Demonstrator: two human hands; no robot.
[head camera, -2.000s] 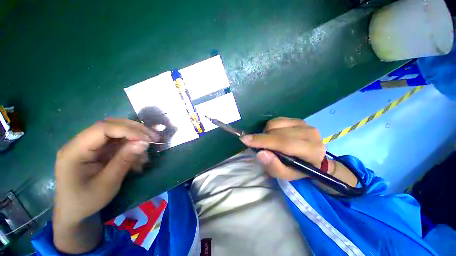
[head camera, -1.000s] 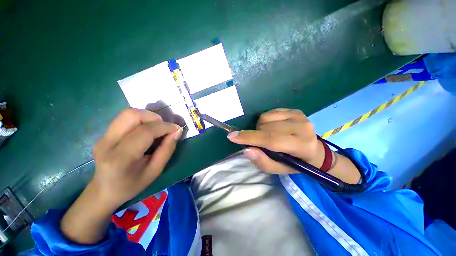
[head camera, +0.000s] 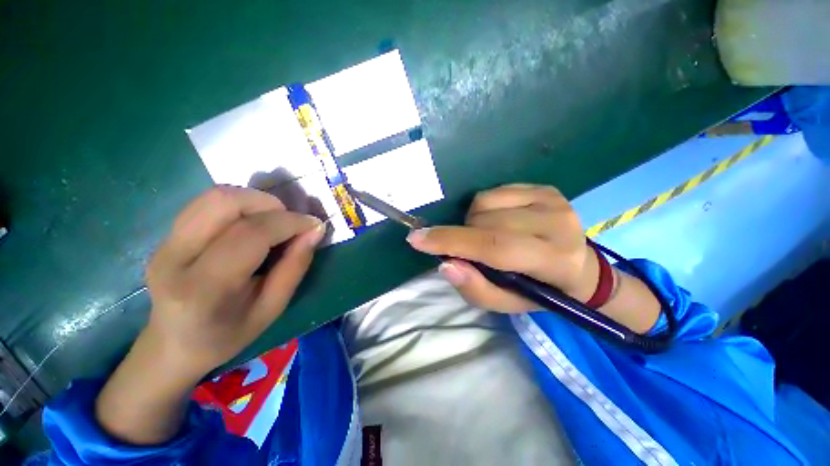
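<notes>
Flat white panels (head camera: 364, 100) lie on the green bench, with a narrow blue circuit board strip (head camera: 298, 95) and orange-yellow flex cables (head camera: 347, 206) between them. My right hand (head camera: 523, 248) holds a black soldering iron (head camera: 555, 300) like a pen, its metal tip at the strip near the lower flex cable. My left hand (head camera: 238, 264) pinches thin solder wire (head camera: 100, 312) between thumb and finger, just left of the strip's lower end. The wire trails behind the hand to the lower left. Whether wire and tip touch, I cannot tell.
A white tub (head camera: 774, 44) stands at the upper right, cut off by the edge. A metal stand (head camera: 18, 375) is partly in view at the lower left. Beyond the bench's right edge are blue floor, yellow-black tape (head camera: 678, 188) and a blue sleeve (head camera: 810, 118).
Since two seconds ago, my left hand has moved right to the strip. The iron's tip has moved left onto the strip. The panels appear higher and further left in view.
</notes>
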